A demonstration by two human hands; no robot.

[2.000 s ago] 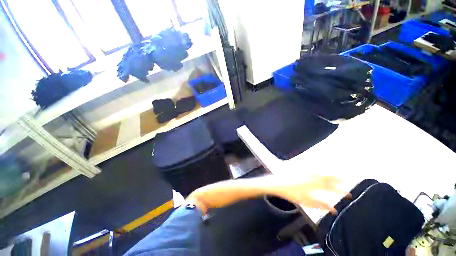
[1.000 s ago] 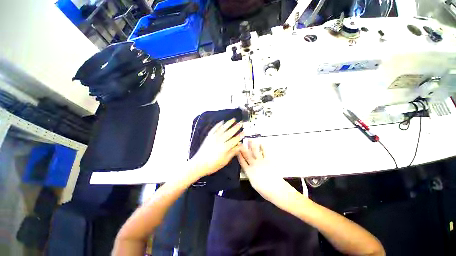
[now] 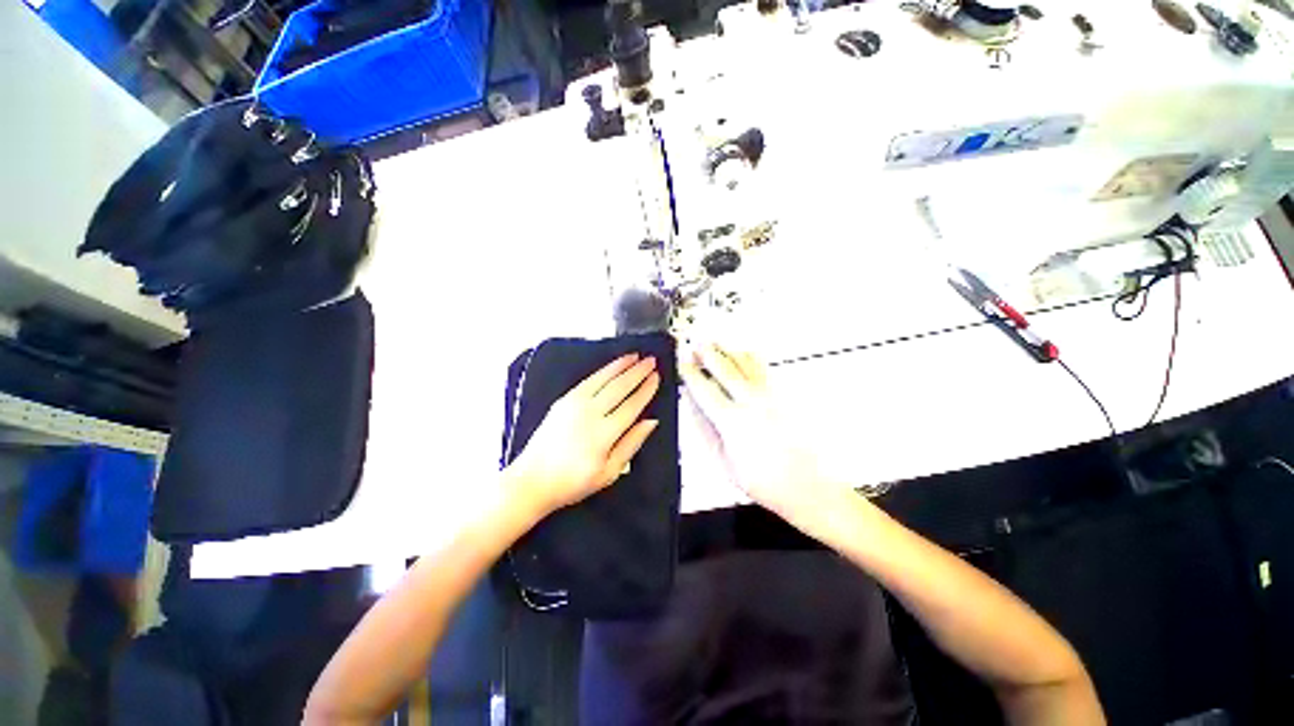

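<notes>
A black front pocket piece [image 3: 603, 532] lies below the needle area [image 3: 678, 301] of the white sewing machine [image 3: 837, 213], its lower end over the table's front edge. A pale zip line curves along its left side. My left hand [image 3: 575, 440] lies flat on the piece, fingers spread, pressing it down without gripping. My right hand [image 3: 745, 426] rests at the piece's right edge, fingertips near the needle area, fingers slightly apart. Whether the right fingertips touch the cloth is hard to tell.
A pile of sewn bag pieces [image 3: 234, 213] is at the far left, with a flat black panel [image 3: 263, 426] below it. A blue crate [image 3: 376, 71] stands behind the table. Red and black snips [image 3: 1005, 315] and a black cord [image 3: 1175, 341] lie at the right.
From two seconds ago, the view has swung right to the machine and the right hand has come into view. Since one second ago, more of the piece shows below the needle area, with both hands beside it.
</notes>
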